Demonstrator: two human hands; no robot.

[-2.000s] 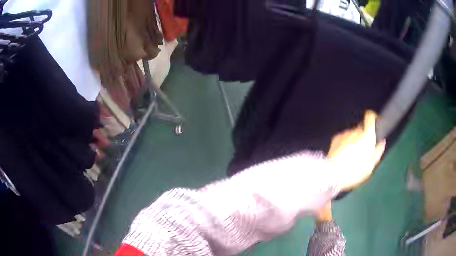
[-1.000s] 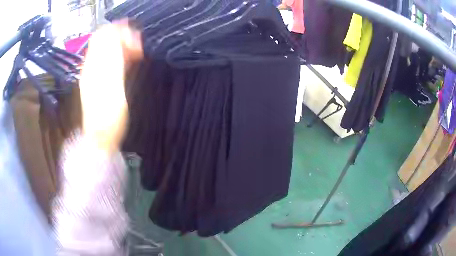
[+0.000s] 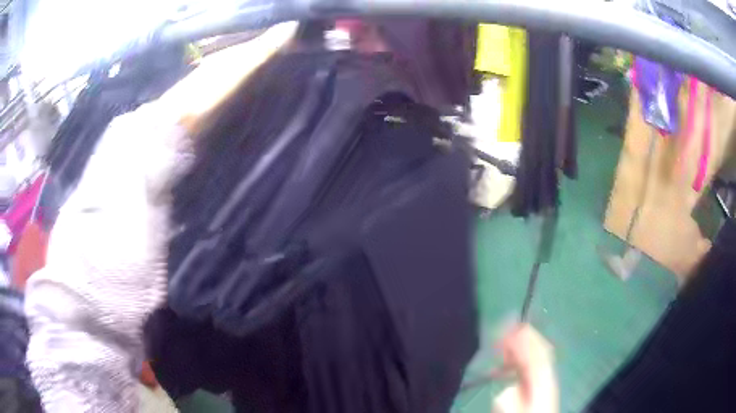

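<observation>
Black garments [image 3: 420,250] hang in a dense group on black hangers [image 3: 234,294] in front of me, under a grey metal rail [image 3: 500,11]. My left arm in a light knitted sleeve reaches up along the left side of the group. My left hand [image 3: 257,55] is blurred near the rail, and its fingers cannot be made out clearly. My right hand [image 3: 529,363] is blurred at the bottom, right of the garments, apparently not touching them; its grip is unclear.
Yellow-green [image 3: 513,89] and dark garments [image 3: 547,121] hang behind. Brown cardboard-like pieces [image 3: 646,185] stand at the right over the green floor [image 3: 581,298]. A black cloth [image 3: 686,347] fills the lower right corner. Magenta cloth [image 3: 24,211] shows at the left edge.
The view has swung right and come closer to the black group. My left hand has moved up towards the rail. My right hand has come into view at the bottom.
</observation>
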